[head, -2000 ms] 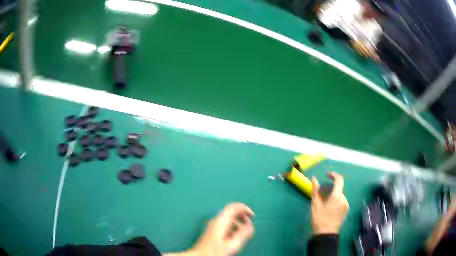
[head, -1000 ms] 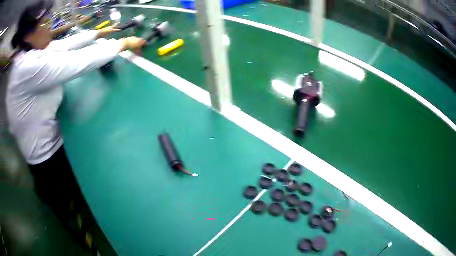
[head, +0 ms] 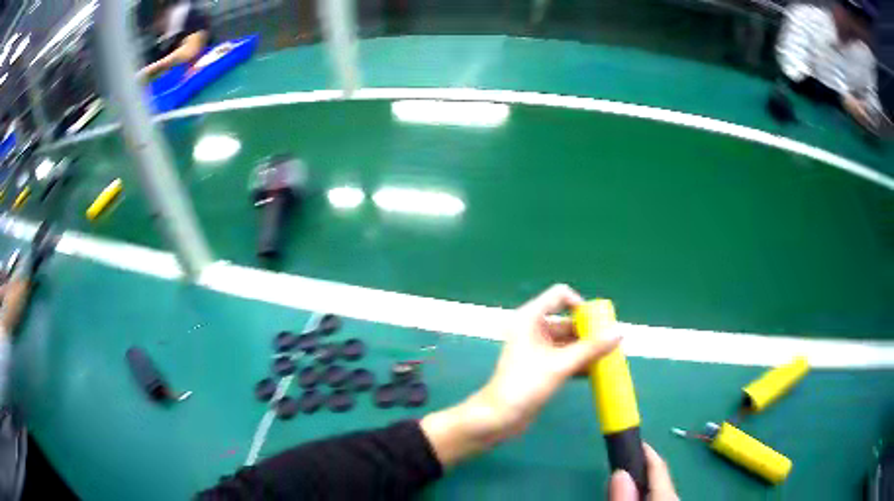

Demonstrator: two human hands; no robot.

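Note:
A yellow battery pack (head: 614, 387) stands out of the upper end of a black tube handle (head: 627, 458), the two in line and slightly tilted. My left hand (head: 534, 367) has its thumb and fingers around the top end of the yellow pack. My right hand (head: 649, 481), cut off by the bottom edge, grips the black tube. The tube's lower end is hidden. Black round end caps (head: 323, 374) lie in a cluster on the green bench to the left.
Two loose yellow packs (head: 750, 452) lie at right, with a lead and white connector. A black tube (head: 147, 374) lies at far left. A joined unit (head: 274, 205) is on the green belt (head: 588, 196). A metal post (head: 162, 166) stands at left; people are at the edges.
The view has swung back right from the neighbour at left. Both my hands, out of view one second ago, now show holding the yellow pack and black tube, which earlier frames do not show joined.

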